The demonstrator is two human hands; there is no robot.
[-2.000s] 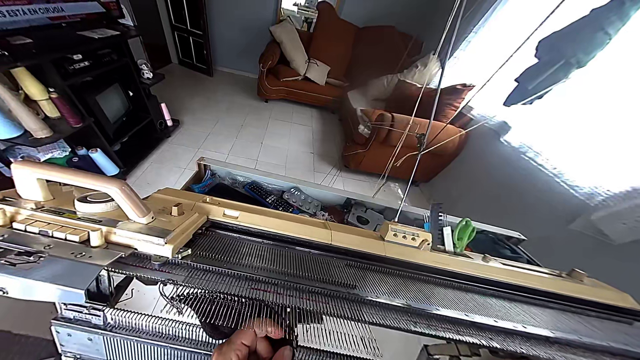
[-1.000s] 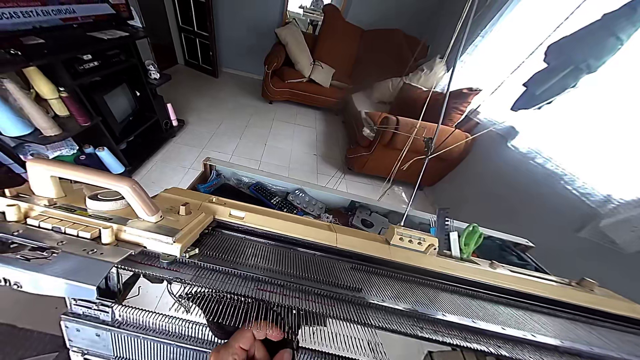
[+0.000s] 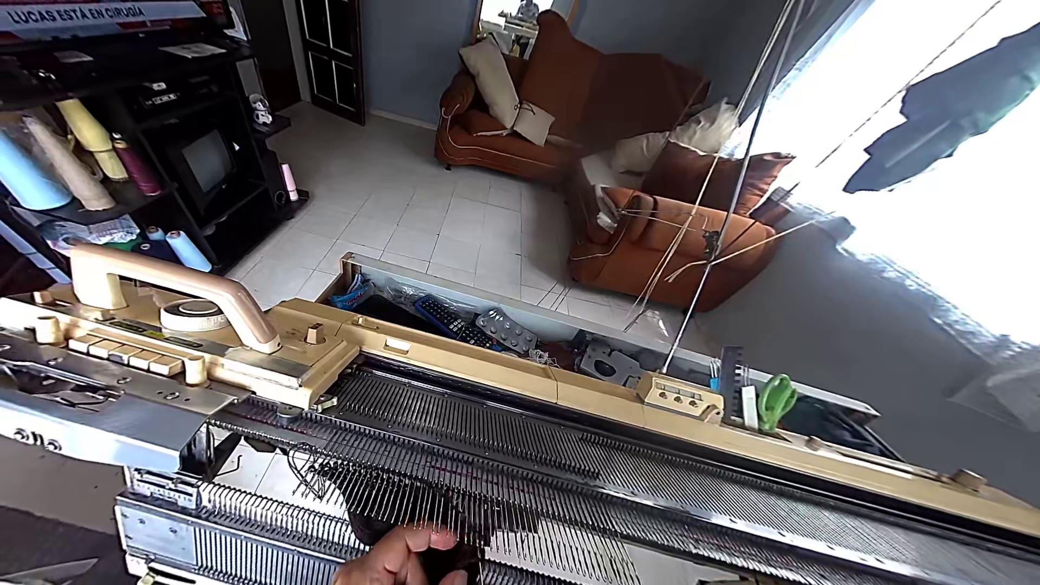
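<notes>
A cream knitting machine (image 3: pixel 479 370) with a long row of metal needles (image 3: pixel 455 422) spans the view. One hand, which looks like my left hand (image 3: pixel 398 556), is at the bottom edge, its fingers bent at dark knitted fabric (image 3: pixel 378 508) that hangs below the needle tips. Part of the fabric shows between thumb and fingers. Up at the left end of the machine stands its carriage (image 3: pixel 203 349) with a curved handle. Below the main bed lies a second ribbed needle bed (image 3: pixel 268 520). My right hand is not in view.
Behind the machine, an open tray (image 3: pixel 455 280) holds a remote control (image 3: pixel 455 321) and green-handled scissors (image 3: pixel 777 400). Yarn strands (image 3: pixel 723 203) rise from the yarn guide. Yarn cones (image 3: pixel 89 138) stand on a black shelf at left; brown sofas (image 3: pixel 674 244) are beyond.
The hand stays at the dark fabric under the needles, with only a slight shift of its fingers. The carriage has not moved along the bed.
</notes>
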